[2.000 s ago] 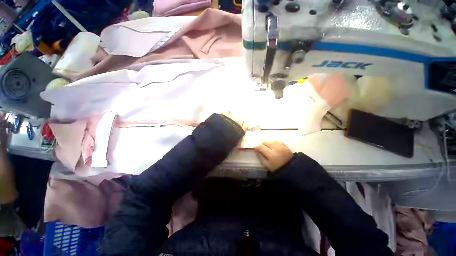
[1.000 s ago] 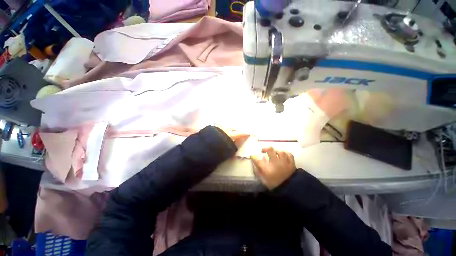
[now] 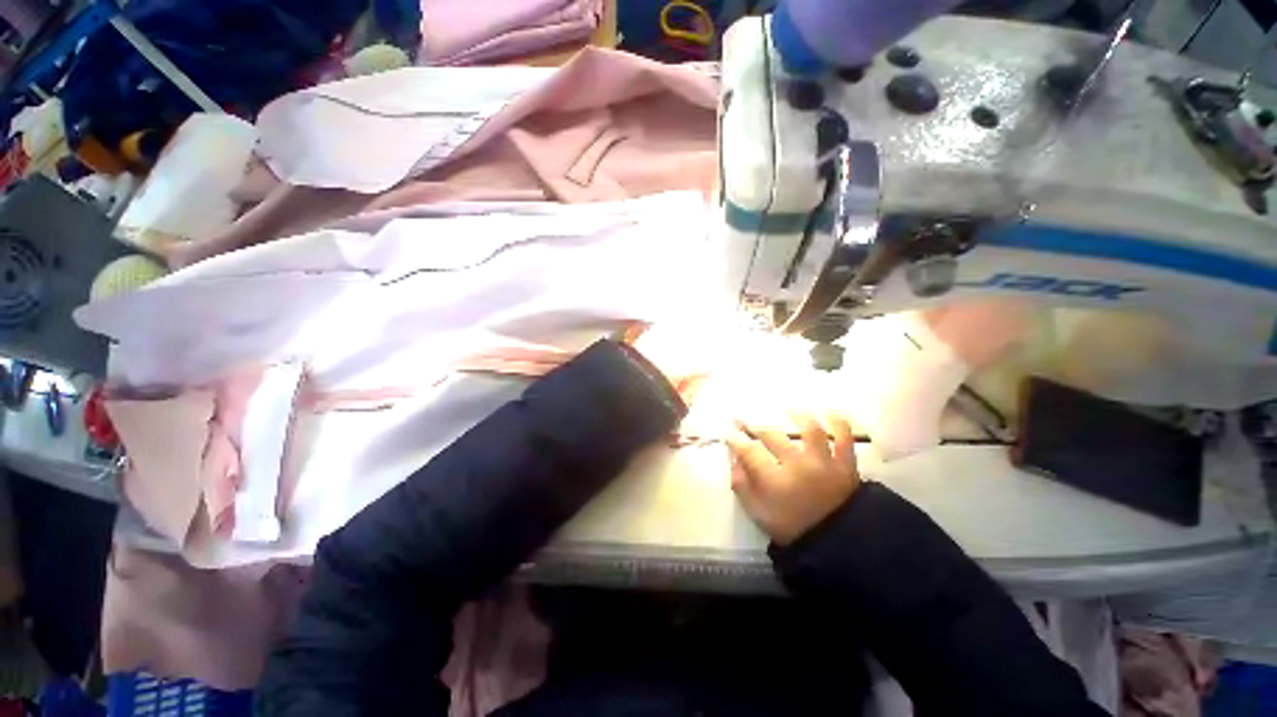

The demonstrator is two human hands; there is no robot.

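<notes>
A large pink garment piece with a white backing (image 3: pixel 406 308) lies across the machine table, left of the needle, with a narrow pink band along its near edge. My left hand (image 3: pixel 679 395) is mostly hidden by its dark sleeve and the lamp glare at the cloth's right end; its grip cannot be seen. My right hand (image 3: pixel 798 476) lies palm down on the table just below the needle area, fingers spread and pointing toward the presser foot (image 3: pixel 826 347). The glare washes out the cloth near the fingertips. The white JACK sewing machine (image 3: pixel 980 168) stands above.
A black phone (image 3: pixel 1109 446) lies right of my hand, beside thread snips (image 3: pixel 978 408) and small cut pieces (image 3: pixel 917 399). A white roll (image 3: pixel 189 179) and cream cone (image 3: pixel 126 277) are at left. A folded pink stack (image 3: pixel 511 25) sits behind. A blue basket (image 3: pixel 175 693) is lower left.
The camera view has shifted, so the machine appears larger and farther right. My right hand has moved from the table's front edge toward the needle, and its fingers have spread.
</notes>
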